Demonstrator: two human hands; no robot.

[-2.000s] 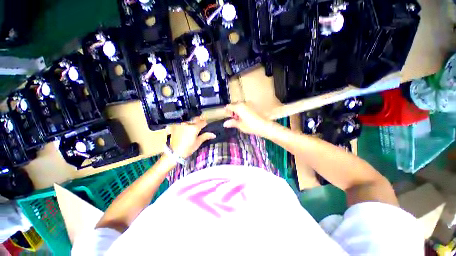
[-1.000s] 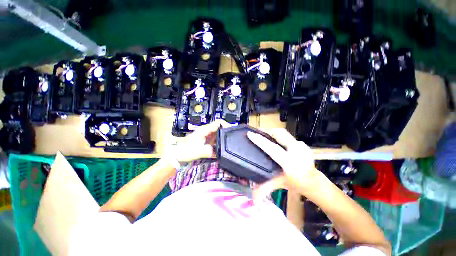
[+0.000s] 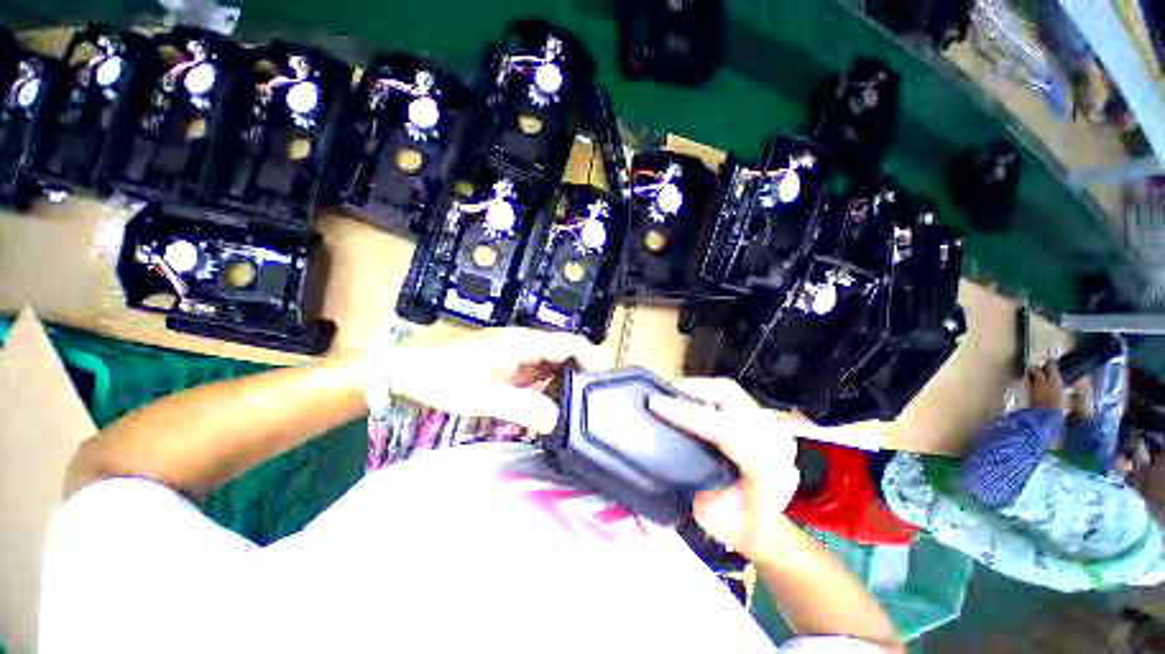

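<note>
A black closed unit (image 3: 645,434) with a raised angular outer face is held close to my body, tilted down to the right. My left hand (image 3: 492,373) grips its left end. My right hand (image 3: 738,450) holds its right side, with fingers over the top face. The unit's underside is hidden. Beyond it, open housing sub-assemblies (image 3: 569,262) with silver-white discs, thin wires and tan circles stand in rows on the tan bench (image 3: 364,288). One open housing (image 3: 230,275) lies sideways at the left.
Stacked black housings (image 3: 882,319) stand at the right of the bench. A dark green conveyor (image 3: 767,90) beyond carries spaced black units. A red stool (image 3: 843,492) and green crates are below the bench. Another person in a patterned top (image 3: 1060,517) is at the right.
At first both hands were at the bench edge with no closed unit visible; a second ago they held it. The view has since turned, and the unit stays in both hands near my body.
</note>
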